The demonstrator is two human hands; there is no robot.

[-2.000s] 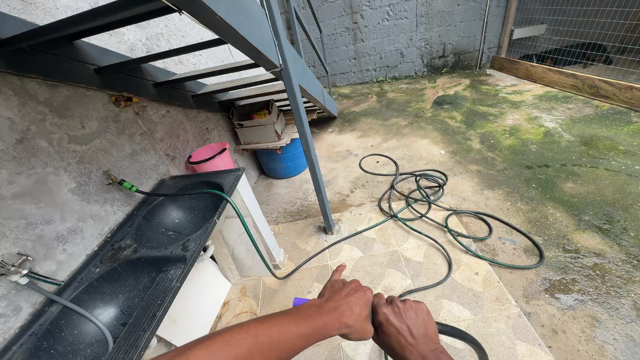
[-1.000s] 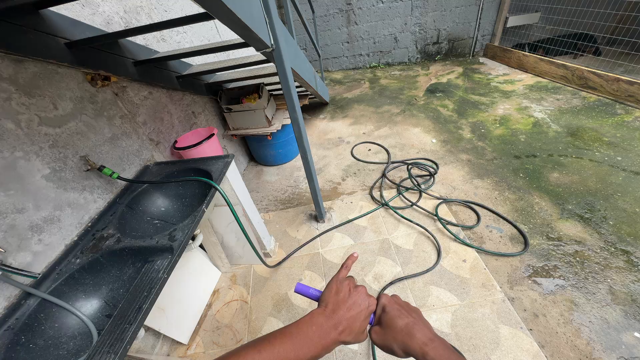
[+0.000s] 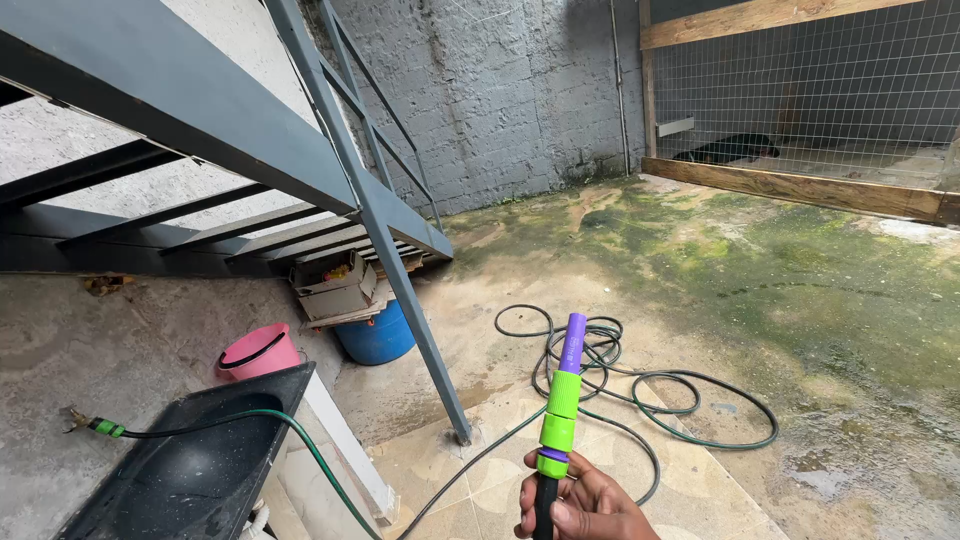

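One hand, which looks like my right hand [image 3: 589,499], comes in at the bottom edge, its fingers closed around the black end of a garden hose [image 3: 546,506]. On that end a green and purple hose nozzle [image 3: 562,397] points upward, its purple tip highest. Behind it the green and black hose [image 3: 705,442] lies in loose loops on the floor. Its other end runs over the black sink to a green connector [image 3: 106,427] at the wall tap [image 3: 77,420]. My left hand is out of view.
A black double sink [image 3: 187,480] stands at the lower left beside a pink bucket [image 3: 259,352]. Under the grey metal stairs [image 3: 172,97] is a blue barrel [image 3: 379,334] with boxes on top; a stair post [image 3: 420,330] meets the tiles. A dark animal [image 3: 731,148] lies behind the wire mesh fence.
Both hands were together at the hose end before, one with a finger pointing. Now only one hand shows, and the nozzle stands upright in it. The view has tilted up.
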